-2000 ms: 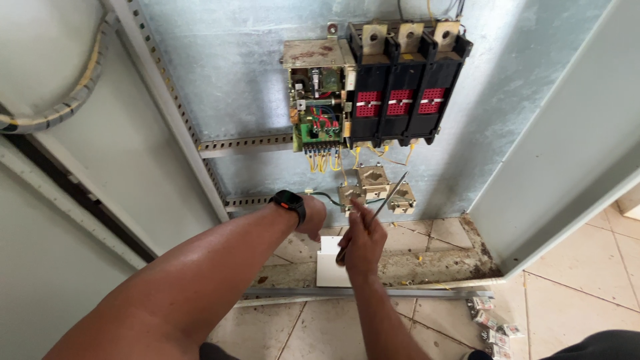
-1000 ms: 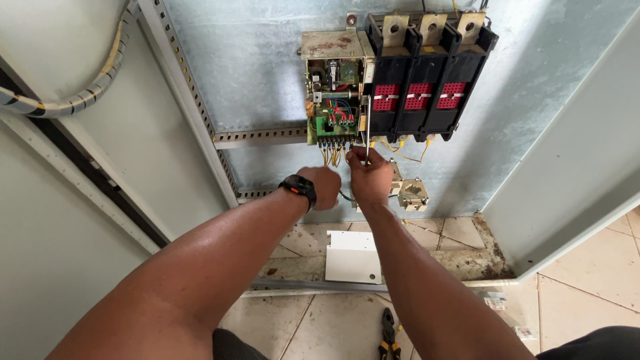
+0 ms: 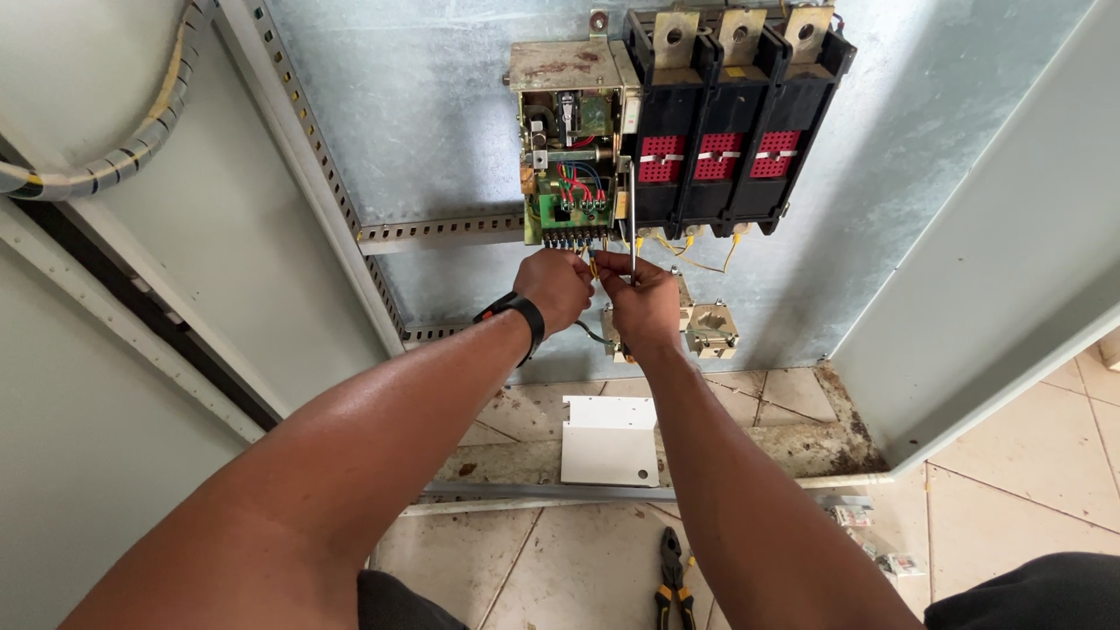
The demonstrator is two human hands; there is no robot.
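My left hand [image 3: 556, 289], with a black watch on its wrist, is at the wires below the terminal strip [image 3: 574, 235] of an opened control unit [image 3: 573, 131]. Its fingers are curled at the wires; what they pinch is hidden. Close on its right, my right hand [image 3: 646, 302] holds a screwdriver, its metal shaft [image 3: 632, 219] pointing up past the unit's right side. The thumb and forefinger of that hand also touch the yellow wires [image 3: 594, 265]. To the right of the unit stands a black three-pole contactor or switch [image 3: 717, 131] with red grilles.
Beige current transformers [image 3: 713, 331] sit behind and right of my right hand. A white metal cover [image 3: 609, 446] lies on the cabinet's bottom edge. Pliers with black and yellow handles [image 3: 672, 577] lie on the tiled floor. A perforated rail [image 3: 446, 232] crosses the back panel.
My right hand has gone up from the current transformers to the wires under the terminal strip, the screwdriver now pointing more upright. My left hand has also come up to the wires.
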